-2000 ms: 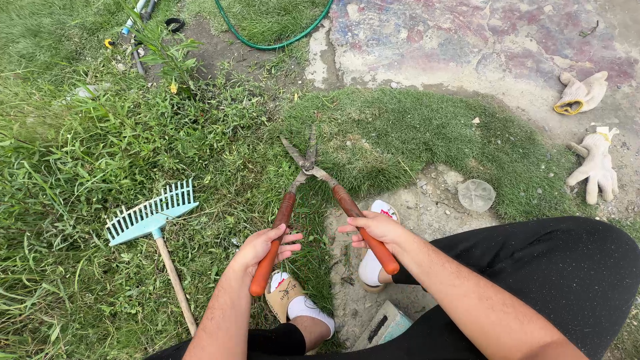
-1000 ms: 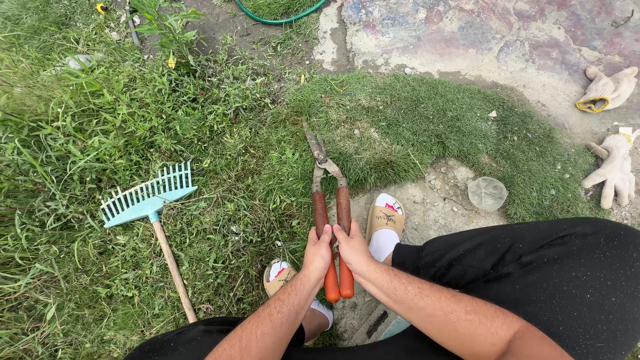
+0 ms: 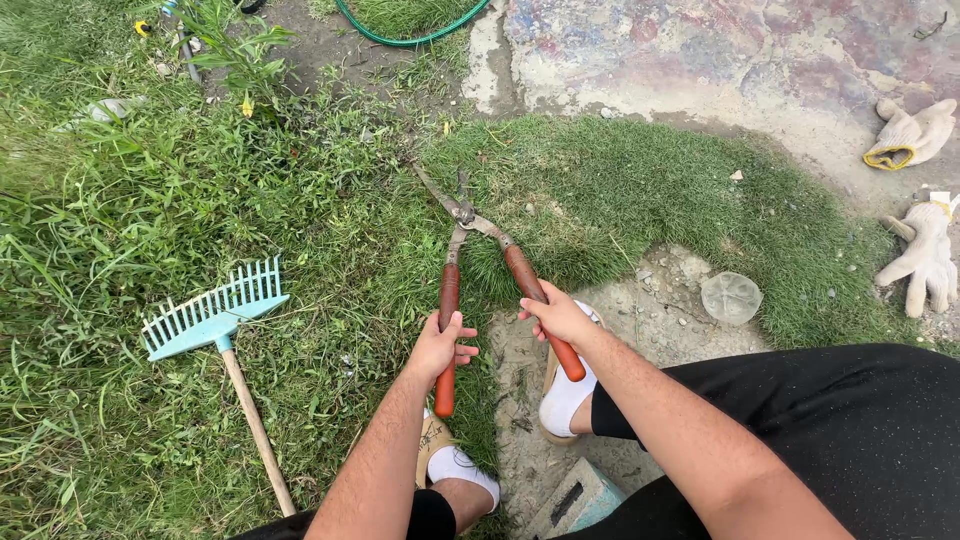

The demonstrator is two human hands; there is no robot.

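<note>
A pair of hedge shears with worn metal blades and orange-brown handles is held over the grass, its blades spread in a V. My left hand grips the left handle, with some fingers extended past it. Around the right handle is my right hand, partly wrapped with the thumb on top. The two handles stand apart. Whether the blade tips touch the grass cannot be told.
A light-blue rake lies in weeds at left. A clear plastic bottle bottom and work gloves lie at right. A hollow concrete block is near my feet, a green hose at the top.
One second ago my hands were together and the shears were closed; now the handles and blades are spread apart. Two seconds ago they were also spread.
</note>
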